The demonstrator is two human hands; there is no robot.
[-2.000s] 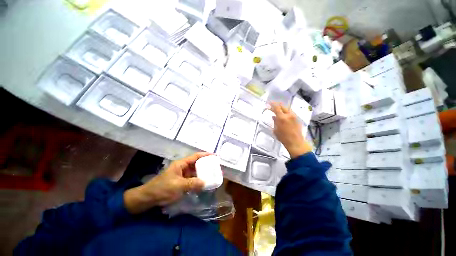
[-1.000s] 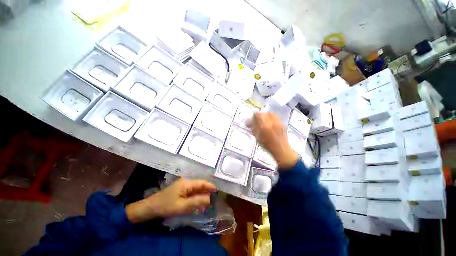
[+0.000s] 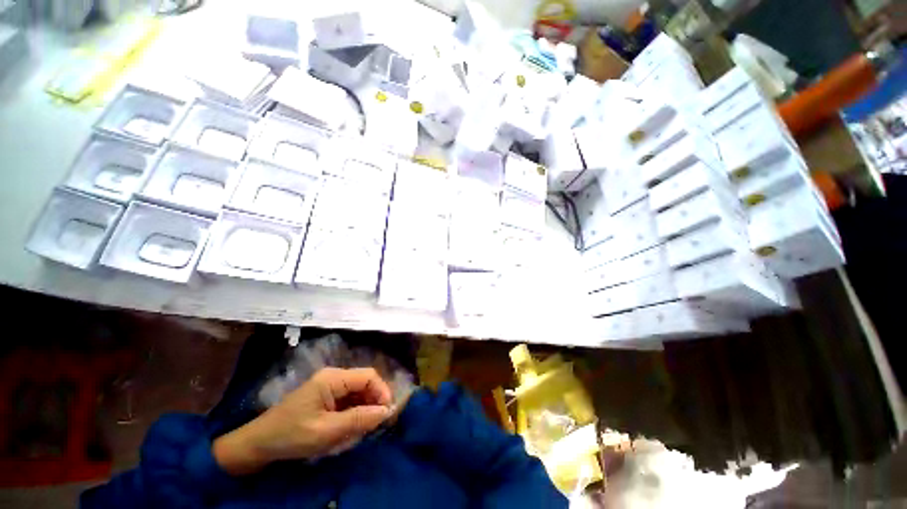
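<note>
My left hand (image 3: 318, 413) is over my lap, thumb and index fingertips pinched together; a tiny pale spot shows at the fingertips, but I cannot tell whether it is held. My right sleeve (image 3: 467, 447) crosses my lap towards it; my right hand cannot be seen. A crinkled clear plastic bag (image 3: 298, 370) lies on my lap behind the left hand. Open white box bases (image 3: 159, 239) stand in rows along the table edge, with rounded recesses in their inner trays. The rows further right look overexposed, so their contents are unclear.
White lids (image 3: 343, 62) lie loosely behind the rows. Closed white boxes (image 3: 696, 219) are stacked at the right. A dark cable (image 3: 569, 214) lies between. A yellow-edged sheet (image 3: 104, 60) is at the far left. Crumpled yellow material (image 3: 557, 413) is below the table edge.
The white case seen in my left hand two seconds ago is gone from it. My right hand has left the box rows, its sleeve now over my lap. The view has turned right.
</note>
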